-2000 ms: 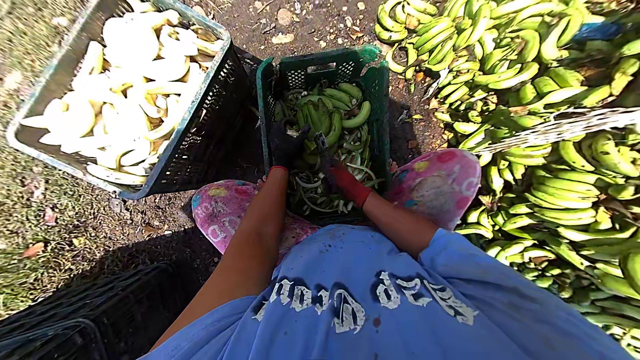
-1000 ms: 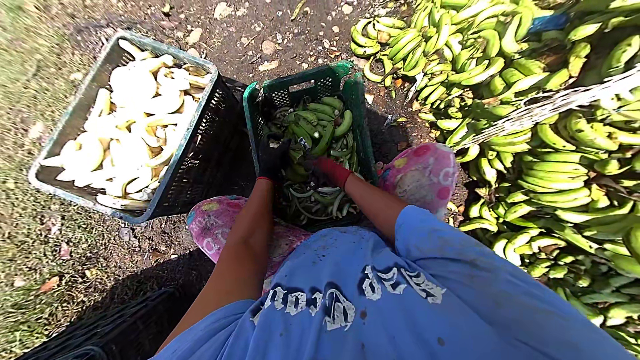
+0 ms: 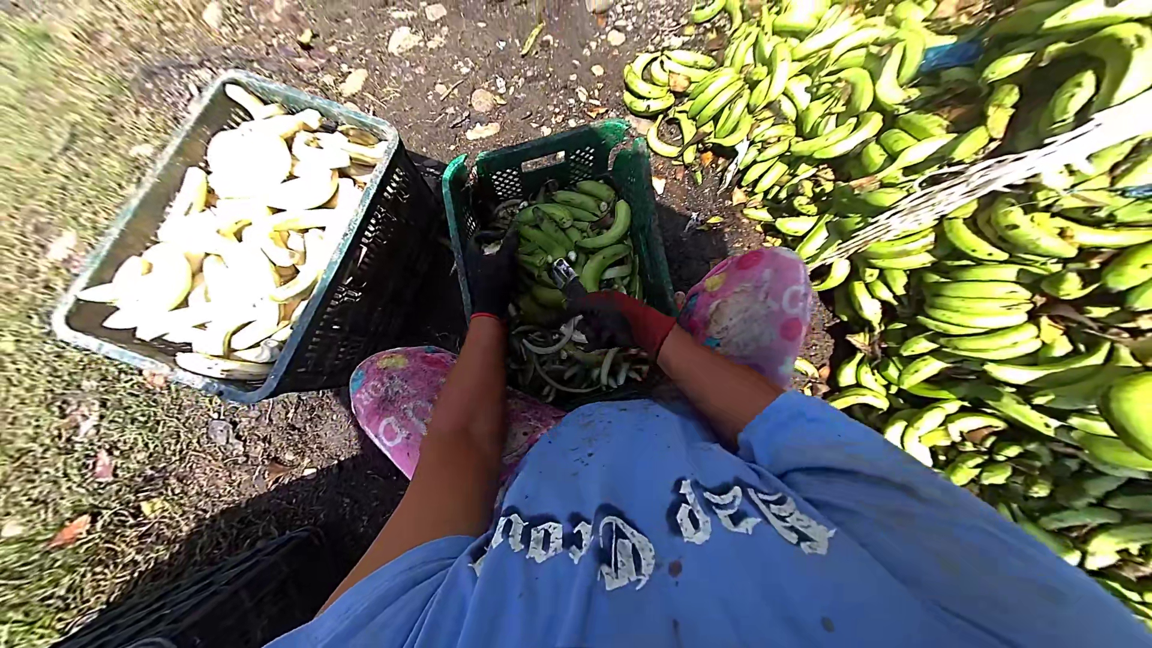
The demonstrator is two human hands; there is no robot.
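A green plastic crate (image 3: pixel 665 261) stands between my knees, holding unpeeled green plantains (image 3: pixel 607 227) and, nearer to me, peel strips (image 3: pixel 576 364). My left hand (image 3: pixel 492 274), in a dark glove, is at the crate's left side, its fingers curled around something pale that is mostly hidden, perhaps a plantain. My right hand (image 3: pixel 607 317), in a dark glove with a red cuff, is over the crate's middle, closed on a small tool (image 3: pixel 564 273) with a shiny metal end. The tool's kind cannot be told.
A crate (image 3: pixel 364 247) of peeled plantains (image 3: pixel 261 234) stands at the left. Green plantain bunches (image 3: pixel 976 301) lie piled on the right, crossed by a pale woven strap (image 3: pixel 990 180). Part of a black crate (image 3: pixel 207 589) shows at the lower left. Stones (image 3: pixel 405 40) dot the ground beyond.
Both hands stay over the green crate throughout, with only small shifts. The crates and the pile have not plainly changed.
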